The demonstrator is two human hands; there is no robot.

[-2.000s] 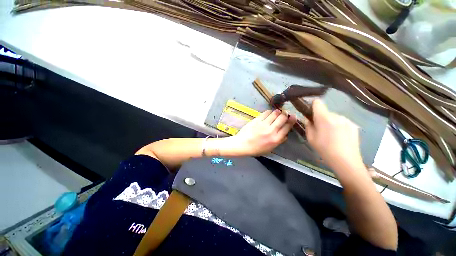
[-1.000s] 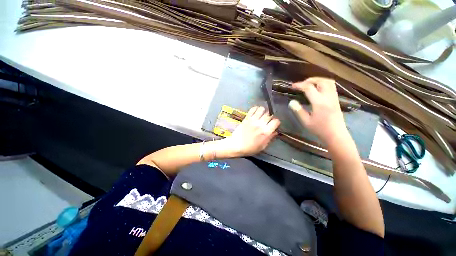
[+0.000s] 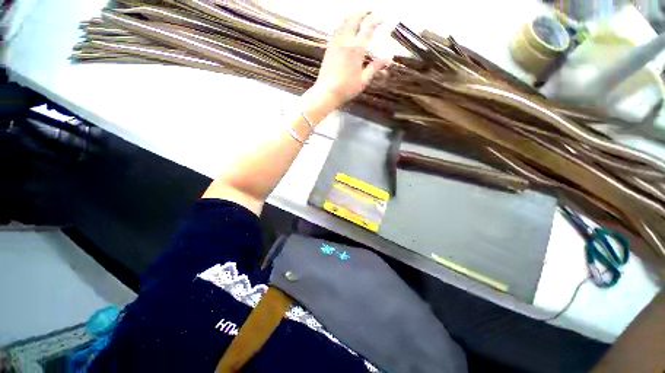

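My left hand (image 3: 354, 60) is over the strap bundle (image 3: 503, 109) at the back, fingers apart around a pale gap, with no strap clearly held. It is slightly blurred. My right hand is out of view; a blurred brownish shape, perhaps my forearm, fills the bottom right corner. The cobbler's hammer (image 3: 463, 170) lies on the grey board (image 3: 459, 218), its dark head at the left and its wooden handle pointing right. The yellow-barred jig (image 3: 357, 202) lies at the board's near left edge.
A thin yellow strip (image 3: 470, 273) lies along the board's near edge. Teal-handled scissors (image 3: 607, 255) lie right of the board, with a thin cord trailing near them. Tape rolls (image 3: 541, 42) and clear plastic are at the back right.
My left hand has moved from the board up to the bundle. My right hand has left the view. The single strap is gone from the board. The hammer, used earlier, now lies still.
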